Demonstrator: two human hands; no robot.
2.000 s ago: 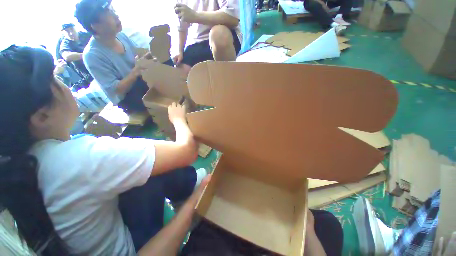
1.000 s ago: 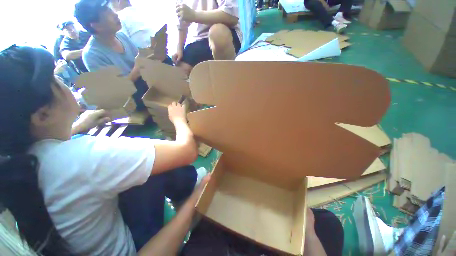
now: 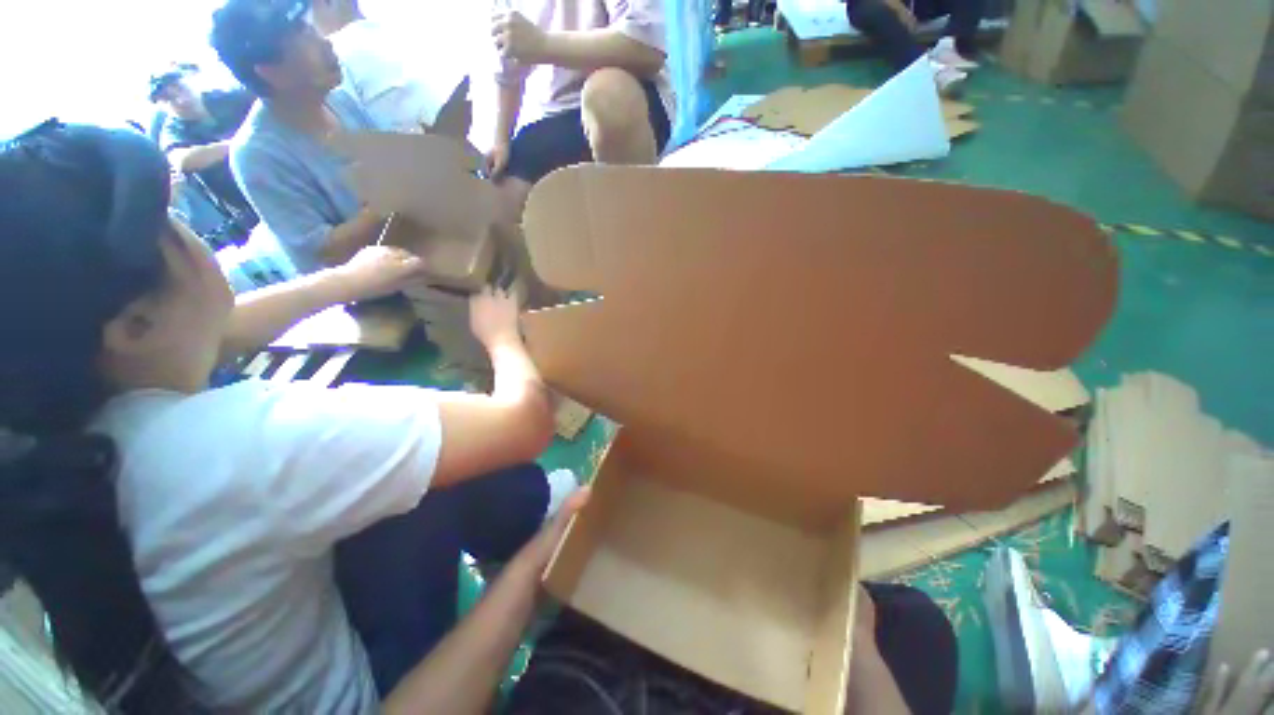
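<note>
A brown cardboard mailer box [image 3: 699, 559] rests on my lap as an open tray with raised side walls. Its large lid [image 3: 782, 321] stands up from the back edge, with rounded ears and V-shaped notches at both ends. My left hand [image 3: 562, 528] holds the left side wall from outside; its fingers are mostly hidden by the box. My right hand [image 3: 876, 671] lies against the outside of the right wall, partly hidden and cut off by the bottom edge.
A person in a white shirt [image 3: 266, 489] sits close at left, handling another box [image 3: 444, 245]. Flat blanks [image 3: 1167, 468] lie on the green floor at right, near a shoe [image 3: 1027, 629]. More blanks lie under the lid's right side. Large cartons [image 3: 1209, 112] stand at the back right.
My box and hands have hardly moved; the lid tilts slightly. The person at left has reached forward with the far arm to their box, and the flat sheet beside them is gone from there.
</note>
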